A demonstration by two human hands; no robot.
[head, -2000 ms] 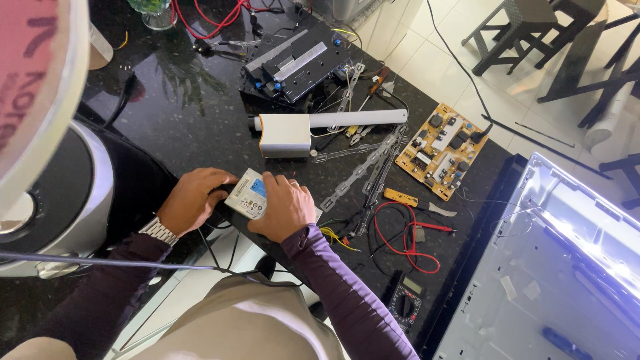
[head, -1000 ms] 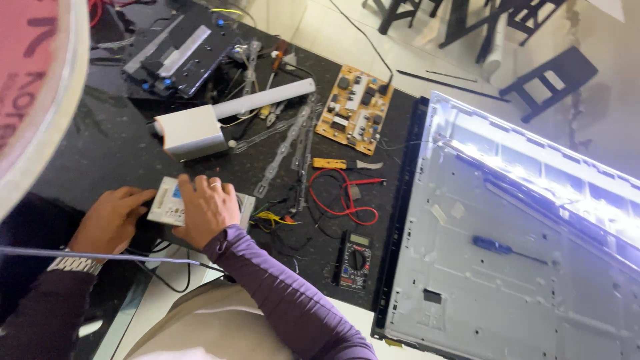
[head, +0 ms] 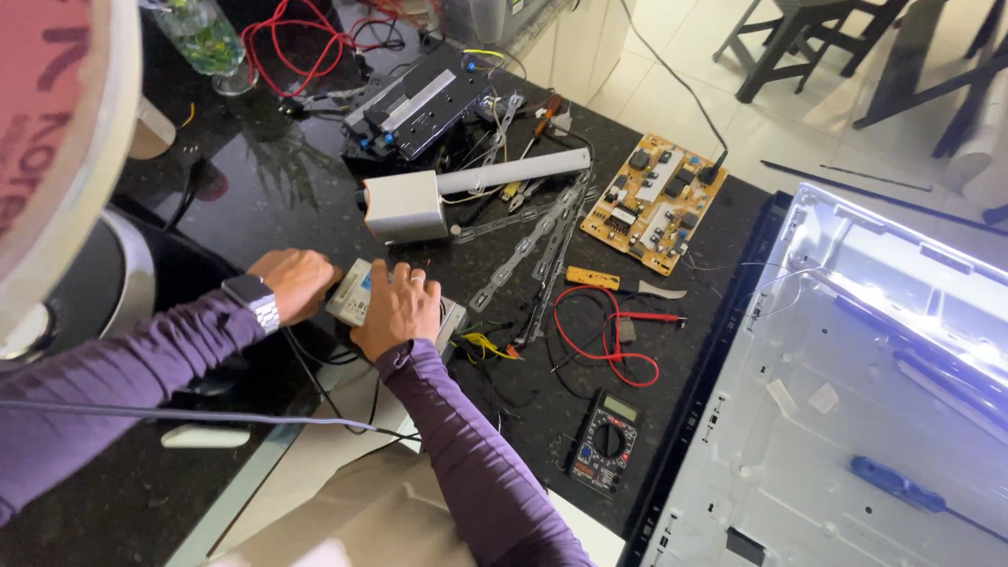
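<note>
A metal-cased power supply unit [head: 352, 296] with a printed label lies at the front edge of the dark stone counter. My right hand [head: 402, 305] rests over its top and near side, fingers spread and bent, a ring on one finger. At its left end is my left hand [head: 299, 285], fingers curled against the casing; the fingertips are hidden. Yellow and black wires [head: 488, 345] lie just right of the unit. Black cables [head: 319, 376] hang over the counter edge below my left hand. A white and grey box-shaped device [head: 405, 206] stands behind the unit.
Right of my hands are LED strips [head: 516, 256], a yellow-handled knife [head: 594, 277], red test leads [head: 606, 354], a multimeter [head: 606, 442] and a circuit board [head: 657, 205]. A lit television panel chassis [head: 776, 465] holds a blue screwdriver [head: 898, 484]. A glass goblet [head: 206, 43] and black device [head: 421, 102] stand behind.
My left hand has closed from a flatter pose at the unit's left end since one second ago. My right hand stays on the unit. The view has shifted.
</note>
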